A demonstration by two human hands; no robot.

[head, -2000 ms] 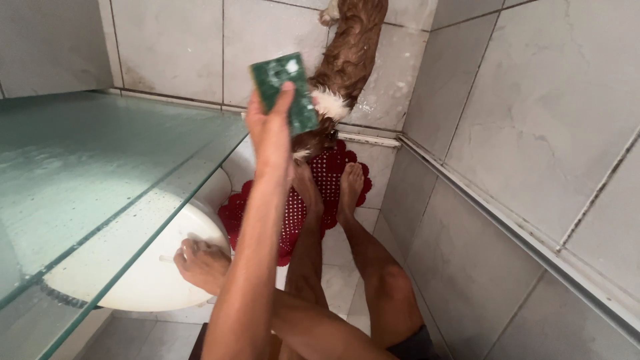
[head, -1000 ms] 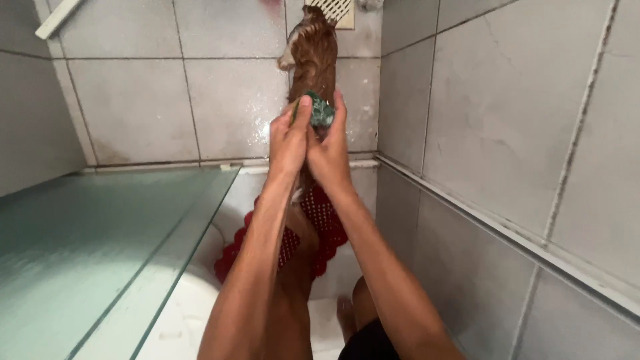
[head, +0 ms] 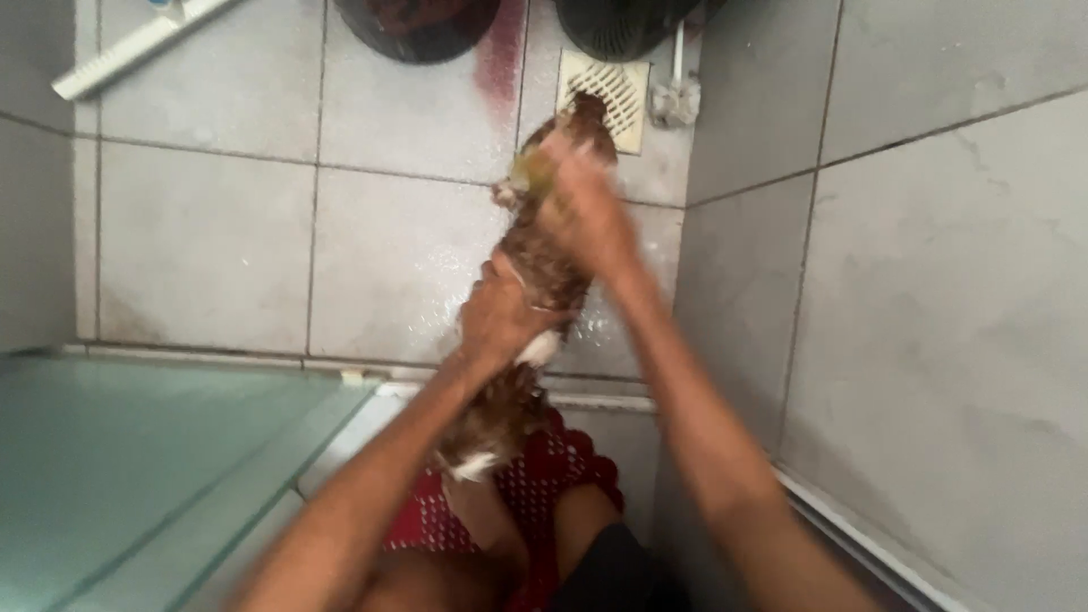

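A wet brown-and-white dog (head: 552,263) stands on the tiled floor, its head end low in view over a red crocheted mat (head: 544,467) and its rear by the floor drain. My left hand (head: 501,314) is closed around its body near the shoulders. Blurred by motion, my right hand (head: 586,204) lies on the dog's back near the rear, with a sponge (head: 534,170) in it, yellow side showing. Part of the sponge is hidden by the fingers.
A square drain grate (head: 625,102) lies beyond the dog, with a toilet brush (head: 676,100) beside it. Two dark round containers (head: 416,25) stand at the top. A white squeegee (head: 140,51) is at upper left. A glass panel (head: 153,476) and a tiled wall (head: 926,255) flank me.
My hands, together around the sponge a second ago, are apart. The left has taken hold of the dog; the right has moved the sponge onto its back. The view has shifted forward.
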